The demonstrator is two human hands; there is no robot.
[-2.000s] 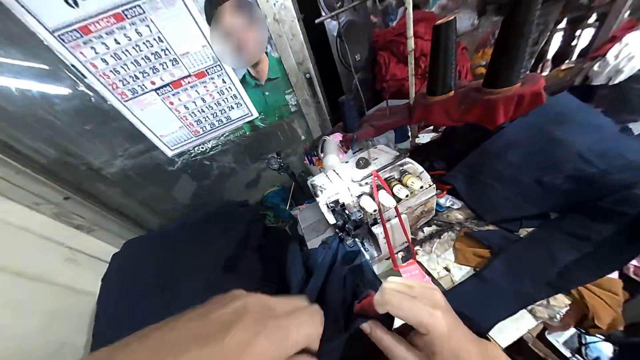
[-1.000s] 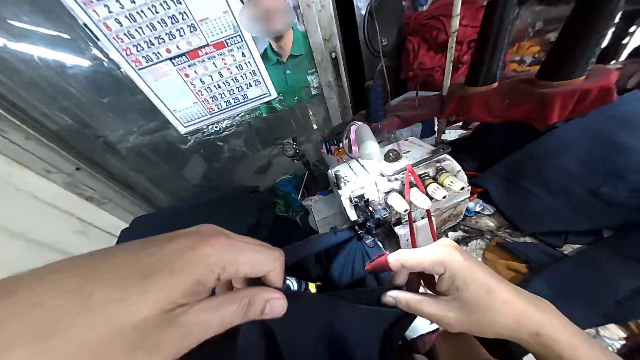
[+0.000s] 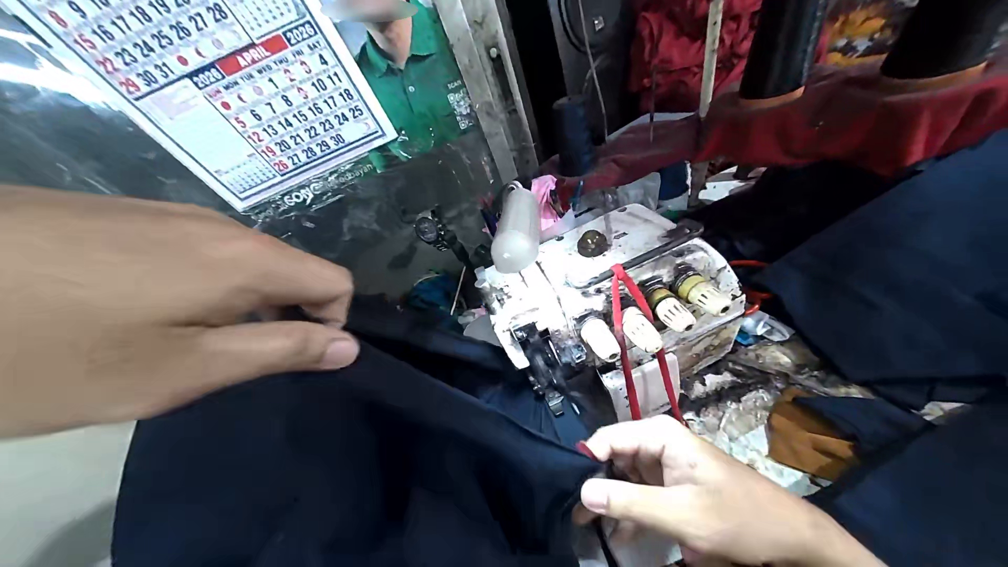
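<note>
Dark navy fabric (image 3: 378, 457) is stretched between my two hands, its upper edge running slantwise down to the right. My left hand (image 3: 197, 315) pinches that edge between thumb and fingers at the left. Lower right, my right hand (image 3: 677, 480) grips the other end, and a bit of red shows by its fingertips. Just behind the fabric stands a white overlock sewing machine (image 3: 622, 291) with several cream tension dials. A red cord (image 3: 626, 346) hangs over its front. The machine's needle and presser foot area (image 3: 547, 362) sits above the fabric's far side.
A wall calendar (image 3: 260, 94) hangs on the dark panel at upper left. Black thread cones (image 3: 783, 47) stand on red cloth at upper right. More navy fabric (image 3: 906, 268) lies at the right, near a brown cloth piece (image 3: 811, 433) and scraps. A lamp (image 3: 516, 228) is over the machine.
My hands have moved apart, from close together two seconds ago, and the fabric edge now spans between them. The view has come closer to the machine.
</note>
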